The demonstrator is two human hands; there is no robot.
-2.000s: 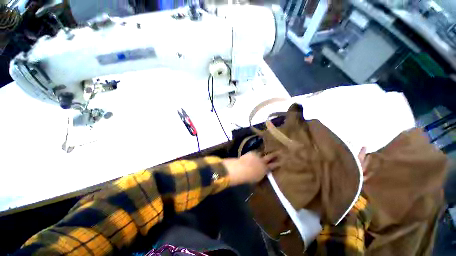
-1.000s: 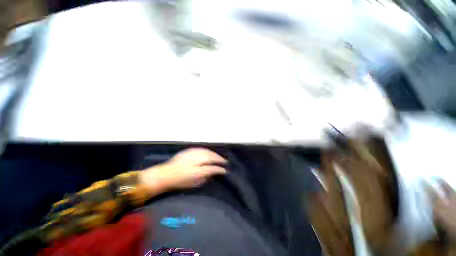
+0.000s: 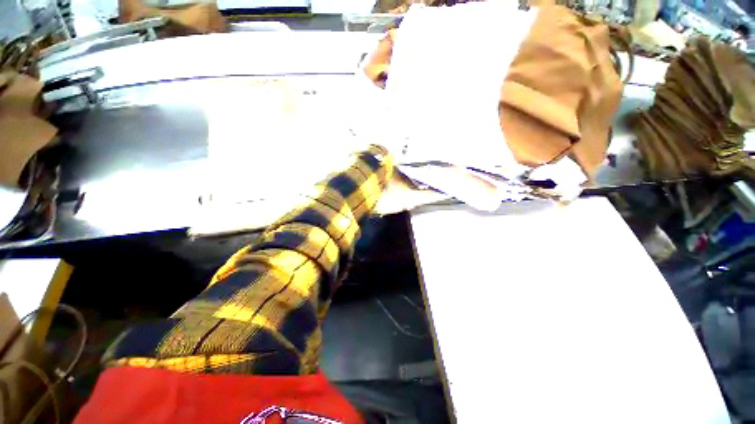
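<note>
A bundle of brown panels (image 3: 550, 91) with a large white sheet (image 3: 455, 74) lies on the metal side surface at the upper middle. Thin strips and white edges hang along its front. My left arm, in a yellow and black plaid sleeve, reaches forward to the left front corner of the white sheet. My left hand (image 3: 379, 150) is almost lost in glare at the cuff, so its fingers and any hold cannot be made out. My right hand is out of the picture.
A pale flat sheet (image 3: 257, 153) lies left of my sleeve on the shiny metal surface (image 3: 137, 149). A stack of brown pieces (image 3: 691, 116) stands at the right. The white table (image 3: 555, 306) is at lower right. More brown pieces (image 3: 21, 128) are at the left edge.
The view has swung left, from the sewing machine to the side surface with the bundle. My left arm now reaches forward. My right hand and the brown panels it touched have left the picture.
</note>
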